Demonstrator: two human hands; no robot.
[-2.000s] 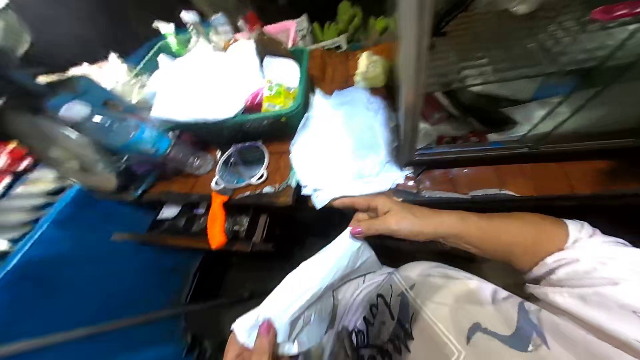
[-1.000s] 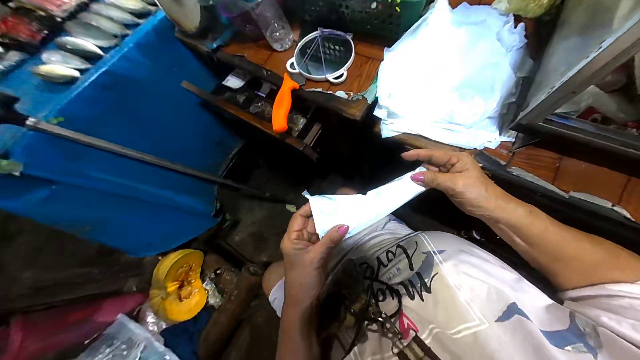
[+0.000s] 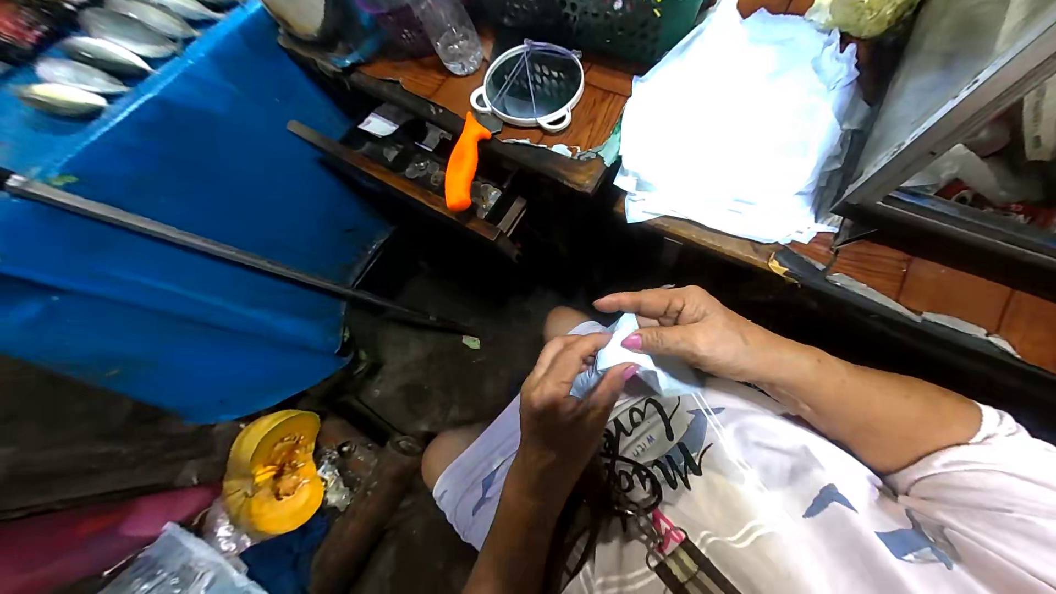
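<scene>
A small folded piece of white paper or thin plastic (image 3: 639,363) is held over my lap. My left hand (image 3: 569,388) pinches its left side between thumb and fingers. The thumb of my right hand (image 3: 701,334) rests on its upper part, with the index finger stretched out just above. Beyond my hands, a stack of thin white sheets (image 3: 734,124) lies at the edge of the wooden counter (image 3: 949,289). Left of the stack is a round white-rimmed mirror or strainer (image 3: 535,87). An orange-handled knife (image 3: 464,165) lies across the edge of an open drawer (image 3: 388,169).
Fish (image 3: 103,54) lie on a blue-covered table (image 3: 190,165) at the left, with a long dark rod (image 3: 214,252) in front. A cut pumpkin (image 3: 276,470) and plastic bags (image 3: 177,565) are low at the left. A metal-framed case (image 3: 932,115) stands at the right, a green basket (image 3: 586,25) at the back.
My hands have come closer together, and the white piece, stretched out long between them a second ago, is now small and folded. The view has swung since the first frame.
</scene>
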